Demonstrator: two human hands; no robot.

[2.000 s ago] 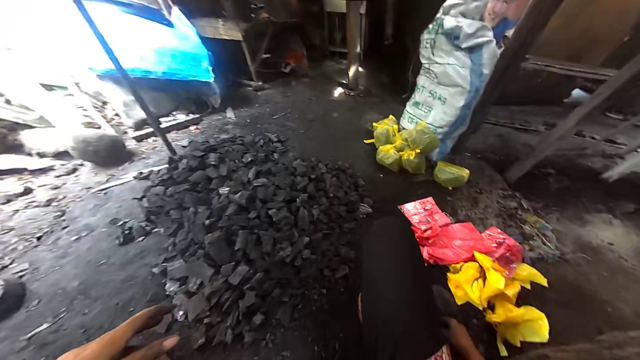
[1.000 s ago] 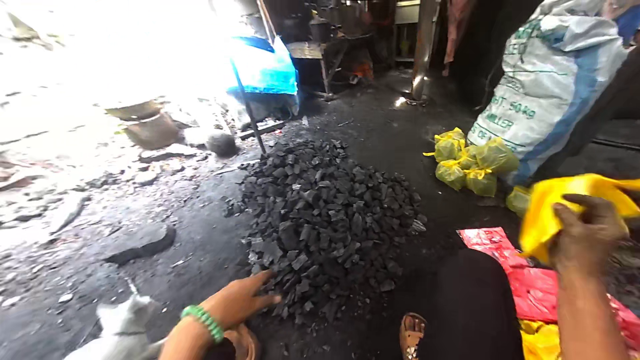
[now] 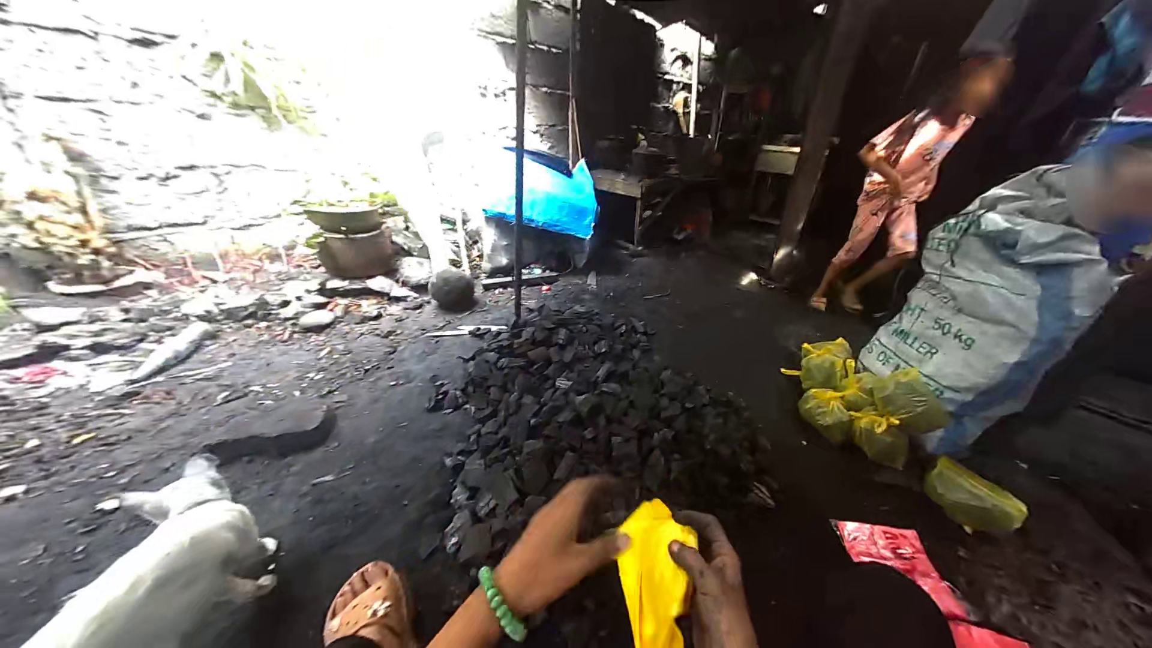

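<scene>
Between my two hands, just in front of the charcoal heap, is a yellow plastic bag (image 3: 657, 576), flattened and unfilled. My left hand (image 3: 571, 544), with a green bead bracelet on its wrist, has its thumb at the bag's left edge; its fingers are blurred. My right hand (image 3: 715, 567) pinches the bag's right side between thumb and fingers. The heap of black charcoal pieces (image 3: 594, 405) spreads on the dark ground beyond them. Several tied yellow bags (image 3: 846, 396) stand to the right, and another yellow bag (image 3: 975, 495) lies nearer. Red plastic (image 3: 900, 558) lies at the lower right.
A white animal (image 3: 171, 567) is at the lower left, close to my sandalled foot (image 3: 371, 603). A large woven sack (image 3: 990, 297) bearing writing leans at the right. A thin pole (image 3: 519, 162) rises behind the heap. A person (image 3: 900, 180) is at the back right.
My right hand has brought the yellow bag from the right side to in front of the heap. My left hand has left the heap's near edge and come to the bag. A person now shows behind.
</scene>
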